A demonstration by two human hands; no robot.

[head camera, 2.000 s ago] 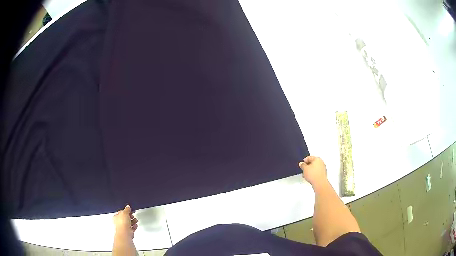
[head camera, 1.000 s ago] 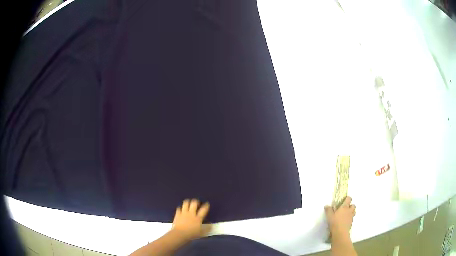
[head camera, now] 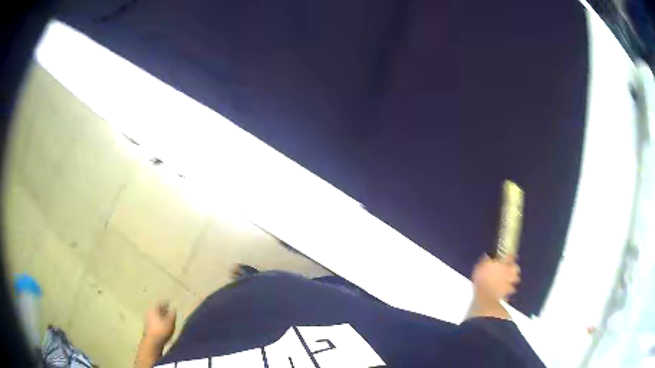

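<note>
Dark fabric (head camera: 402, 122) covers most of the table, its long edge running beside the white table strip (head camera: 287, 187). My right hand (head camera: 497, 277) is closed around the near end of a pale yellow bar weight (head camera: 511, 219), over the fabric close to its corner. Whether the bar touches the cloth is hard to tell. My left hand (head camera: 160, 322) hangs over the floor at the lower left, off the table, small and blurred. Its fingers look curled and I see nothing in it.
The tiled floor (head camera: 79, 180) shows along the near side of the table. A blue-topped object (head camera: 27, 286) and a patterned dark and white bundle (head camera: 61, 348) are at the lower left. A small reddish item (head camera: 591, 330) lies on the white surface at the right.
The view has turned left. My right hand has brought the bar from the bare white table over the fabric. My left hand has left the fabric edge and is now off the table.
</note>
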